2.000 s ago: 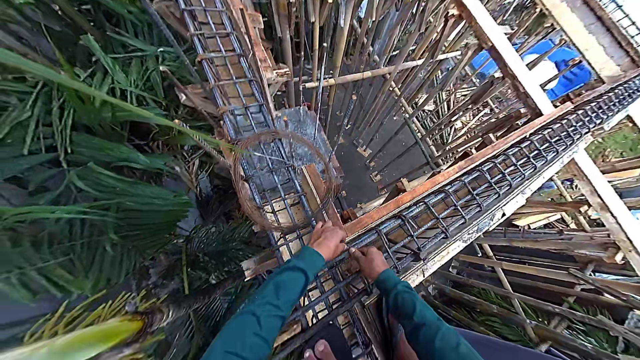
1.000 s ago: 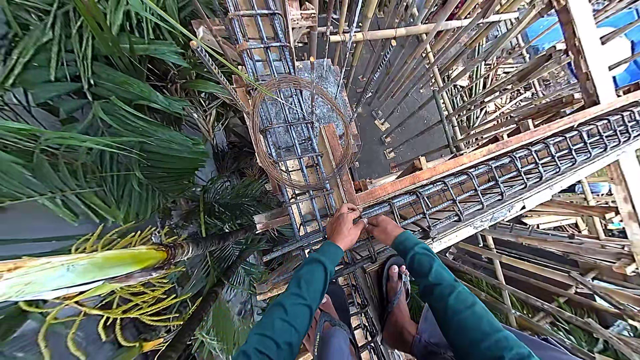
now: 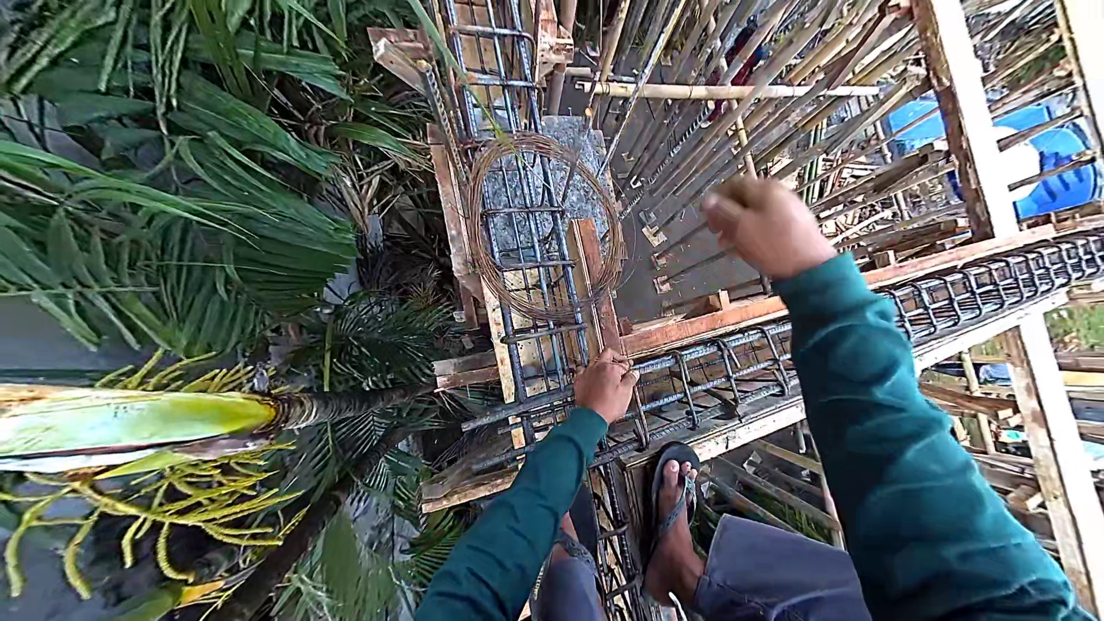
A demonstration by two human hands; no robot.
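Note:
My left hand (image 3: 606,386) rests with bent fingers at the corner where the rebar cages (image 3: 690,384) meet, close to the lower end of a short wooden board (image 3: 593,276). Whether it grips wire or a bar cannot be told. Raised over the bamboo poles, to the right of the corner, is my right hand (image 3: 763,226); it is blurred, its fingers look curled, and anything in it is hidden. A coil of thin rusty tie wire (image 3: 483,250) lies on the upright-running cage, just above my left hand.
Wooden formwork boards (image 3: 707,326) edge the cages. Many bamboo poles (image 3: 733,92) stand over a deep drop. Palm fronds (image 3: 250,198) and a palm trunk (image 3: 172,420) are at the left. My sandalled foot (image 3: 673,517) is on the formwork beside the cage.
Both hands were together at the cage corner in the earlier frames. My right hand has moved up and to the right, away from my left hand, which stays at the corner.

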